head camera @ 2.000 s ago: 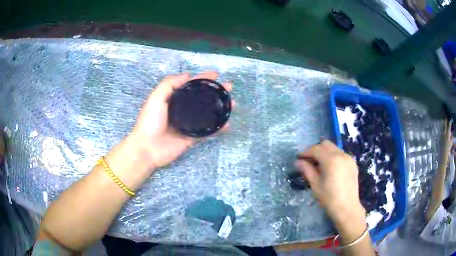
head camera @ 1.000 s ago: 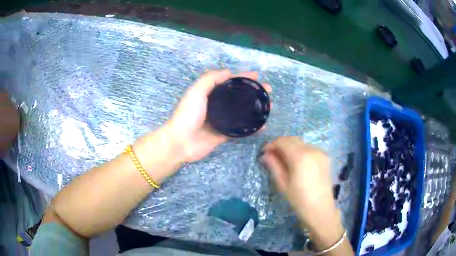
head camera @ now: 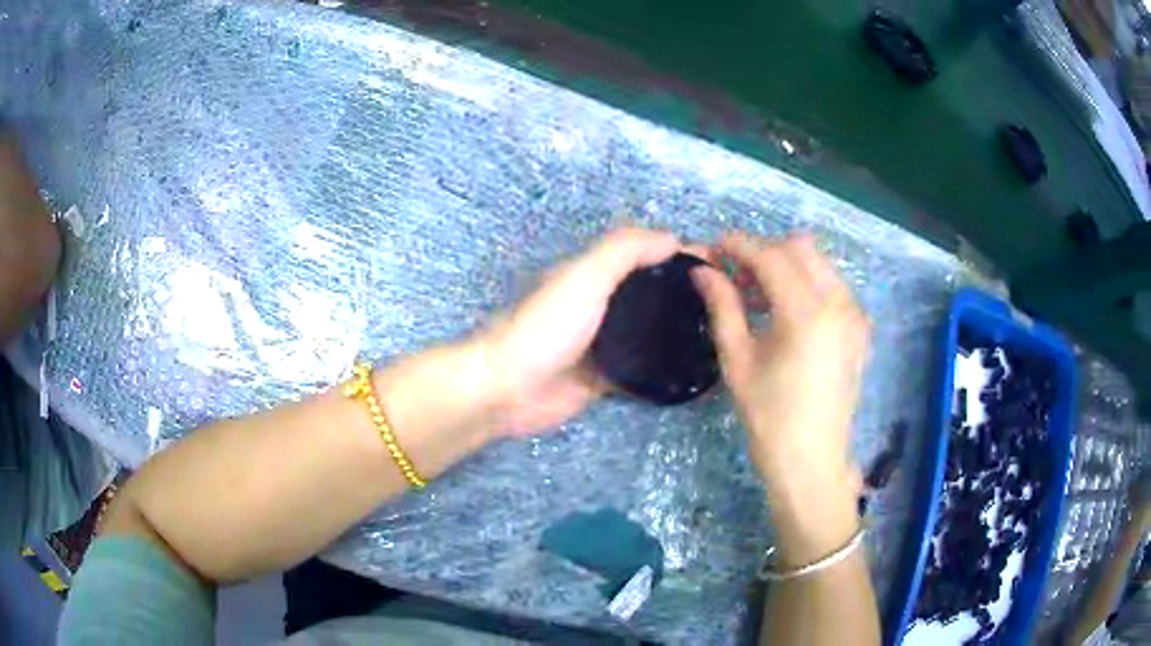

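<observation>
A round black housing is held above the wrapped worktop. My left hand grips it from the left and below. My right hand is at its right upper rim, with thumb and fingers touching the edge. Whether a small part is between my right fingertips is hidden. Small black inserts lie on the worktop, right of my right wrist and partly behind it. A blue bin with a white bottom stands at the right, full of small black pieces.
The bubble-wrapped worktop borders a green conveyor belt carrying black units. A teal scrap with a white tag lies near the front edge. A clear blister tray is beyond the bin. Another person's arm shows at the left edge.
My right hand has moved from beside the bin, leftward and up, to the housing's rim. My left hand and the housing sit further right and slightly lower in the picture; the view has also shifted.
</observation>
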